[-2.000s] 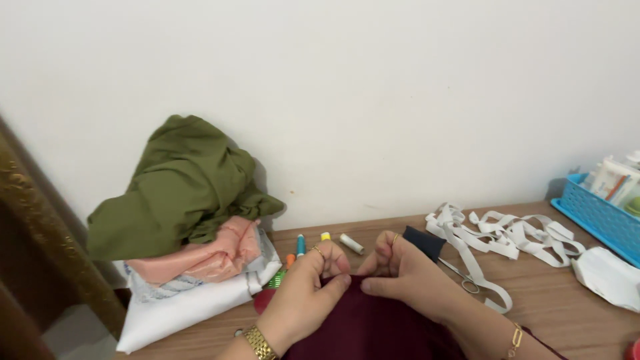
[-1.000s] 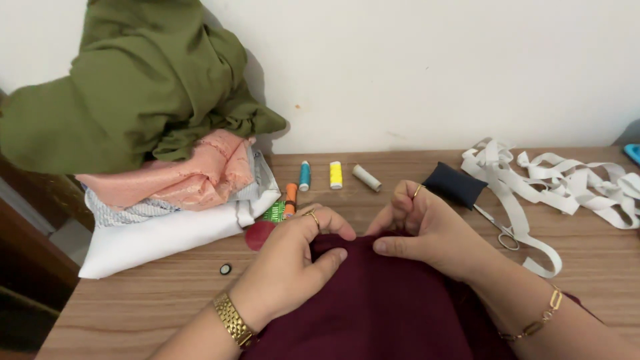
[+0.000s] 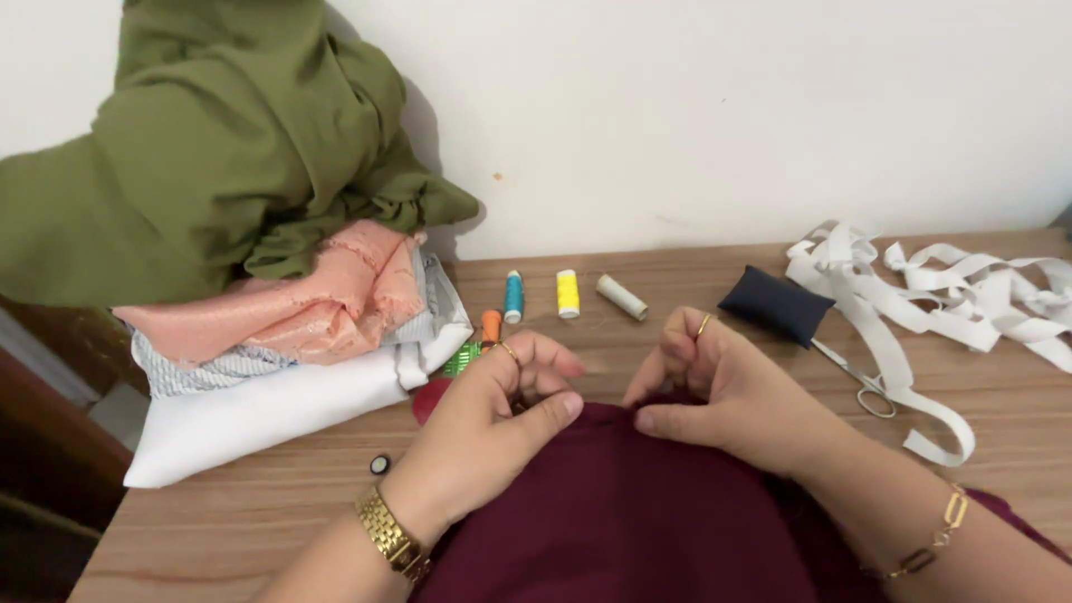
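Dark maroon fabric (image 3: 636,511) fills the lower middle of the head view, its upper edge between both hands. My right hand (image 3: 703,385) pinches that edge between thumb and fingers. My left hand (image 3: 502,419), wearing a ring and a gold watch (image 3: 388,533), is at the edge a little to the left, thumb and fingertips slightly apart; whether it grips the cloth cannot be told. No needle can be made out. Beyond the hands lie teal (image 3: 513,296), yellow (image 3: 568,294) and pale grey (image 3: 622,297) thread spools, with an orange spool (image 3: 491,327) near my left fingers.
Olive fabric (image 3: 226,151), pink fabric (image 3: 335,301) and white cloth (image 3: 276,427) are piled at left. A dark small cushion (image 3: 775,305), scissors (image 3: 875,400) and white elastic or ribbon (image 3: 879,343) lie at right. A small black round object (image 3: 379,465) sits by my left wrist. A wall stands behind.
The view has moved closer over the tabletop since two seconds ago. In the last second, my left fingers have spread slightly away from the fabric's edge.
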